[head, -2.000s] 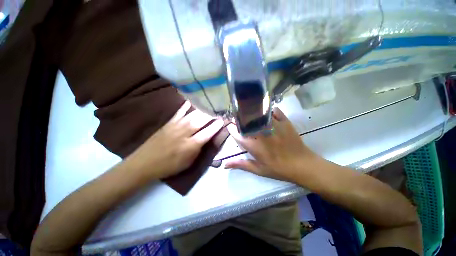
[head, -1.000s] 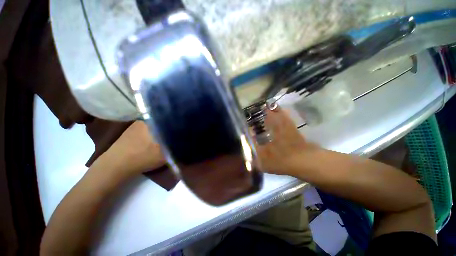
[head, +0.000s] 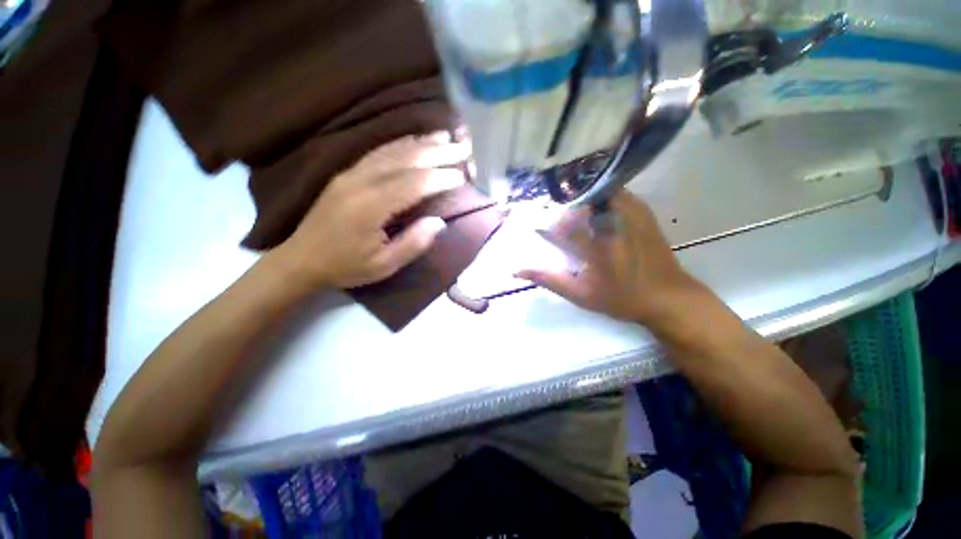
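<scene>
A dark-brown garment panel (head: 306, 84) lies on the white table, with a near corner pointing toward the front edge. Its right edge reaches the needle area of the sewing machine (head: 537, 95), under a bright lamp. My left hand (head: 385, 211) lies flat on the panel, left of the needle, fingers apart, a fold line beside the thumb. My right hand (head: 611, 258) is right of the needle, thumb out on the bare table; its fingertips are partly hidden behind the shiny chrome guard (head: 669, 84), and I cannot tell whether they touch cloth.
A thick dark-brown stack of panels (head: 53, 263) hangs at the left. A blue basket (head: 316, 500) is below the table's ribbed edge (head: 443, 413). A green basket (head: 890, 411) with brown cloth stands at the right. Dark and red items (head: 941, 179) lie at the far right.
The camera view has shifted; the chrome guard, which covered the needle area and left fingers a second ago, now shows higher and to the right. My left hand now lies flatter on the panel.
</scene>
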